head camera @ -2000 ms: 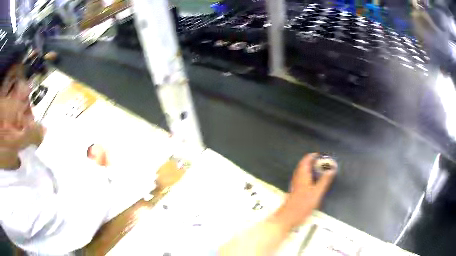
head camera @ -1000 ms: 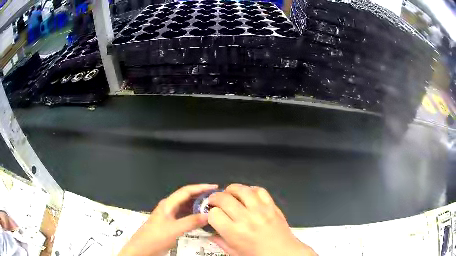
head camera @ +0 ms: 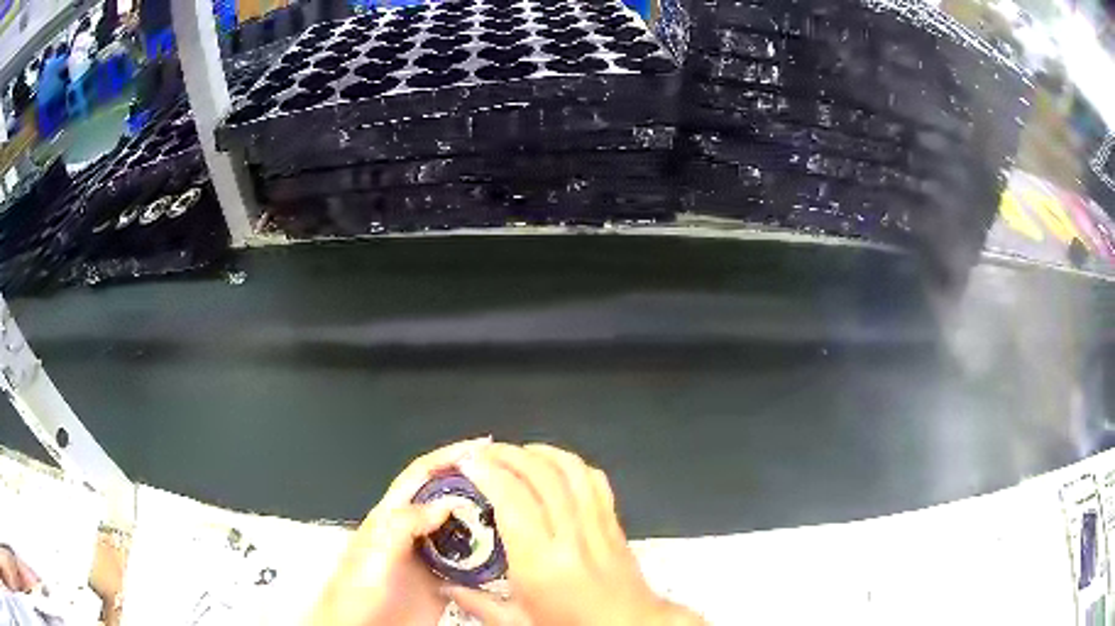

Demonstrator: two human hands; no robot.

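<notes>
A black cylindrical housing (head camera: 495, 565) is held with its open end up at the bottom centre. Its open end shows a whitish inner ring (head camera: 483, 538) around a dark centre. My left hand (head camera: 382, 550) grips it from the left, with the thumb over the rim onto the ring. My right hand (head camera: 556, 526) wraps its right side, fingers close together. Whether a small part is pinched between the fingertips cannot be told.
The dark green conveyor belt (head camera: 685, 428) runs across beyond the white-covered bench (head camera: 783, 575). Stacked black blister trays (head camera: 452, 147) stand behind it. A lower tray with pale rings (head camera: 147, 232) and white posts (head camera: 214, 110) are at left. Part of a person's hand (head camera: 18, 572) shows at the lower left edge.
Two seconds ago one hand held a housing over the belt. Since one second ago, both hands and the housing have shifted left in view, and its open end shows more clearly.
</notes>
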